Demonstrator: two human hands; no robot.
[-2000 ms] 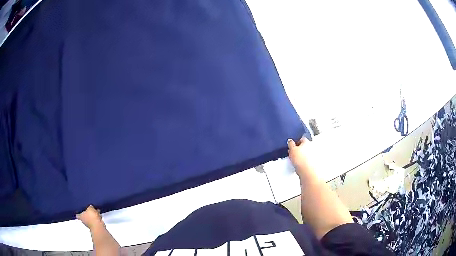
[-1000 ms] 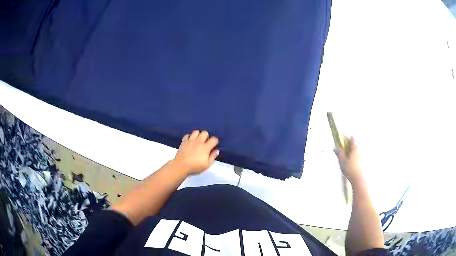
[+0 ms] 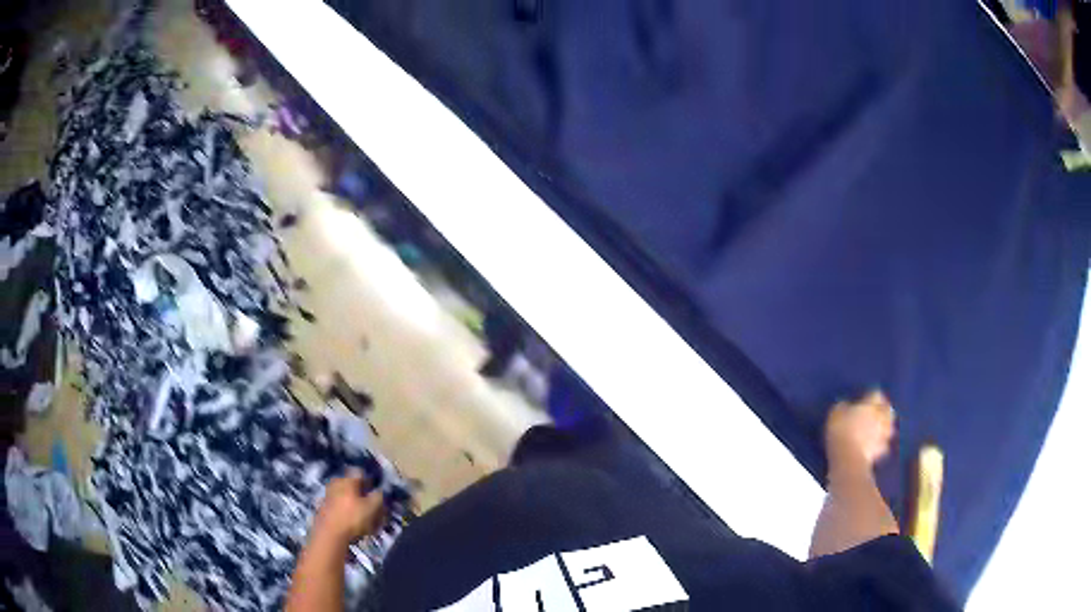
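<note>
Navy fabric [image 3: 766,215] covers the table in the upper right, its dark edge running diagonally beside the white table border. My right hand [image 3: 861,433] is over the fabric near that edge, fingers curled and blurred; whether it pinches cloth cannot be told. A yellow bar [image 3: 927,496] lies on the fabric just right of my right hand, apart from it. My left hand [image 3: 349,508] is away from the table, in front of the floor scraps at lower left; it is blurred and its finger state is unclear.
The white table edge [image 3: 514,257] runs diagonally from top left to my body. Left of it, heaped dark and white scraps [image 3: 180,323] lie on the tan floor [image 3: 371,335]. Part of a person [image 3: 1065,54] shows at the top right rim.
The view has swung left along the table. The yellow bar, in my right hand a second ago, now lies on the fabric. My left hand has left the fabric; the scissors are out of view.
</note>
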